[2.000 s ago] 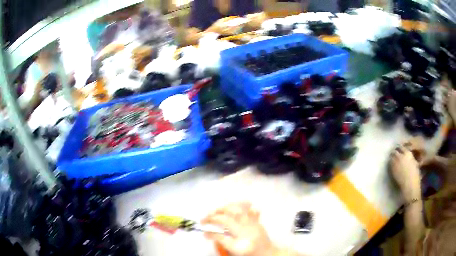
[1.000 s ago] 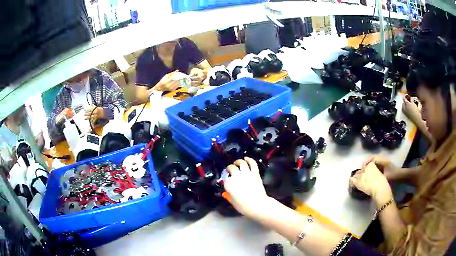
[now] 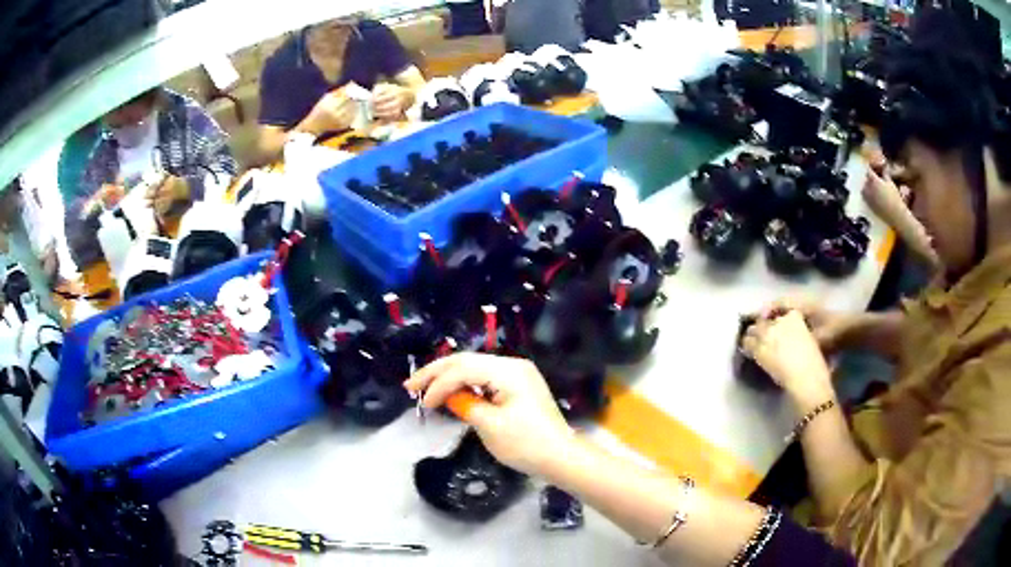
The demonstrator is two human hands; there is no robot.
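My right hand point(image 3: 493, 404), with an orange finger cot, reaches in from the lower right above the bench. Its fingertips pinch a small thin pale piece point(image 3: 420, 408), too small to name. A black camera housing point(image 3: 471, 478) lies on the bench just below the hand. A small square black camera module point(image 3: 561, 507) lies beside it, under my forearm. A dark LED ring board point(image 3: 221, 543) and a yellow-and-black screwdriver point(image 3: 290, 539) lie at the front left, with a red strip beside the screwdriver. My left hand is out of the picture.
Black housings with red leads point(image 3: 543, 277) are heaped behind my hand. A blue LED board bin point(image 3: 194, 426) stands left, and stacked blue trays point(image 3: 383, 238) stand behind. A coworker point(image 3: 920, 377) works at the right, near another housing heap point(image 3: 776, 210). Two people sit opposite.
My right hand has come back from the housing heap toward the bench front. A housing now shows below it. The view has shifted, bringing the screwdriver and ring board back into sight.
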